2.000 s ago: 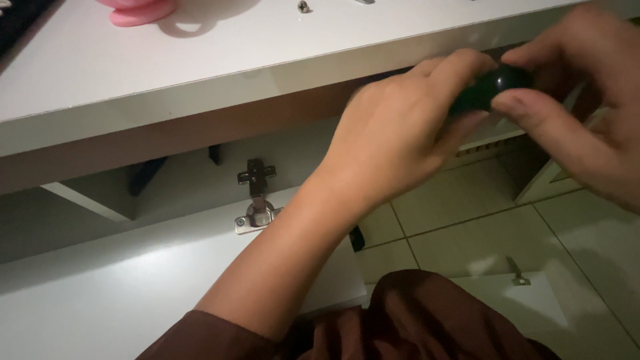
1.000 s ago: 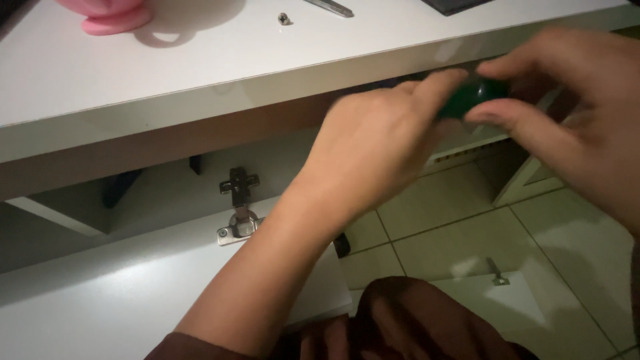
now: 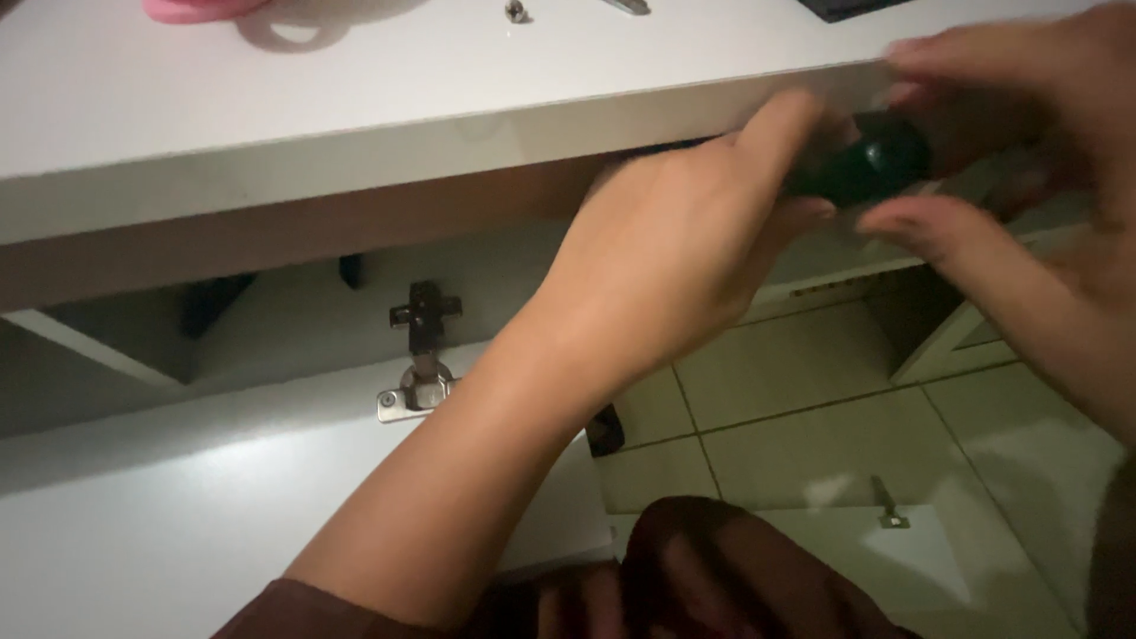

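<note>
My left hand [image 3: 683, 231] is closed around a dark green rounded handle [image 3: 879, 160], probably a screwdriver's, just under the front edge of the white countertop [image 3: 497, 133]. The handle's rounded end points right, and its other end is hidden by my fingers. My right hand [image 3: 1038, 151], blurred, is spread around that rounded end, with thumb and fingers apart; no firm contact shows. Below my left forearm, a metal cabinet hinge [image 3: 426, 390] joins an open white door panel [image 3: 222, 532] to the cabinet.
On the countertop lie a small screw [image 3: 516, 11], a metal tool's tip [image 3: 630, 6], a dark flat object [image 3: 843, 7] and a pink item's base [image 3: 204, 7]. On the tiled floor [image 3: 816, 435] is a white panel [image 3: 852, 550] with a hinge piece [image 3: 893, 519].
My right thumb and fingers, close on the green handle's end before, are now spread wider around it. My left hand stays closed at the handle.
</note>
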